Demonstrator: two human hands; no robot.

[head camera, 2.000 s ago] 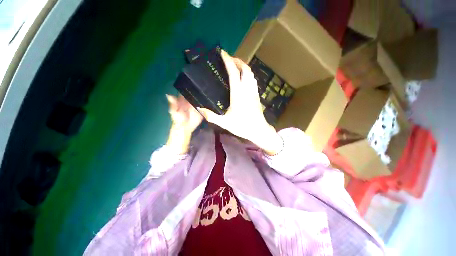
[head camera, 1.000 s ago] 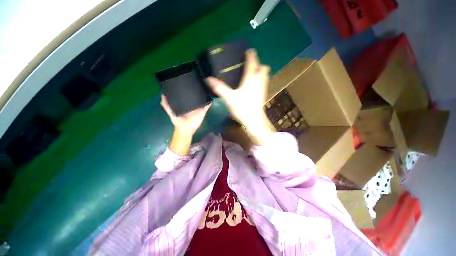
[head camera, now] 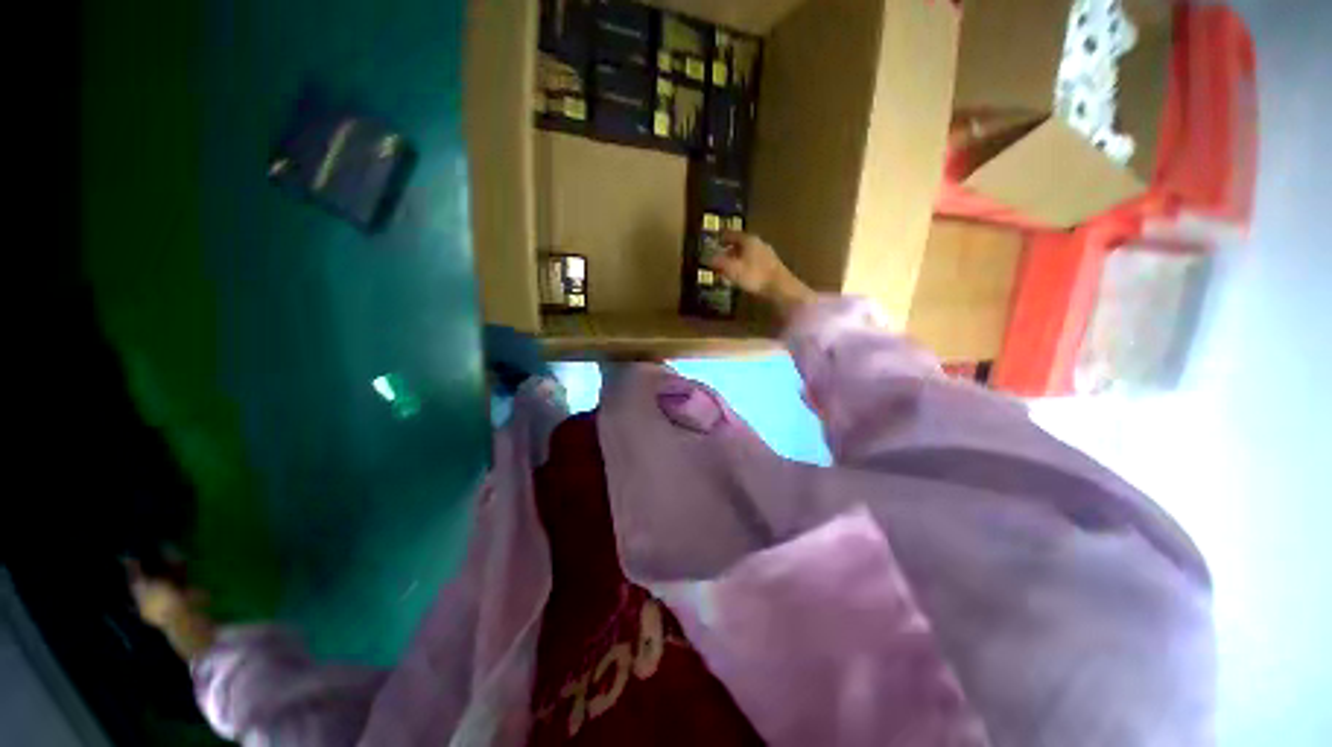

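Observation:
An open brown shipping carton [head camera: 504,219] stands in front of me. Black boxes with yellow print [head camera: 621,66] line its upper part and right side, and one more box [head camera: 565,283] sits in its lower left corner. My right hand [head camera: 755,269] reaches into the carton with its fingertips at the right column of boxes; whether it grips one is unclear. A black product box [head camera: 343,161] with pale lettering lies on the green belt. My left hand [head camera: 170,607] is small and blurred at the lower left, by dark items; I cannot tell whether it holds anything.
The green belt [head camera: 351,496] runs along the carton's left side. A small bright green tag [head camera: 395,391] lies on it. At the right are another open carton [head camera: 1055,161] with white pieces, and red bags [head camera: 1040,314].
The view has turned towards the carton. My hands, together on the black box parts before, are now far apart. The right is inside the carton, the left far over the belt.

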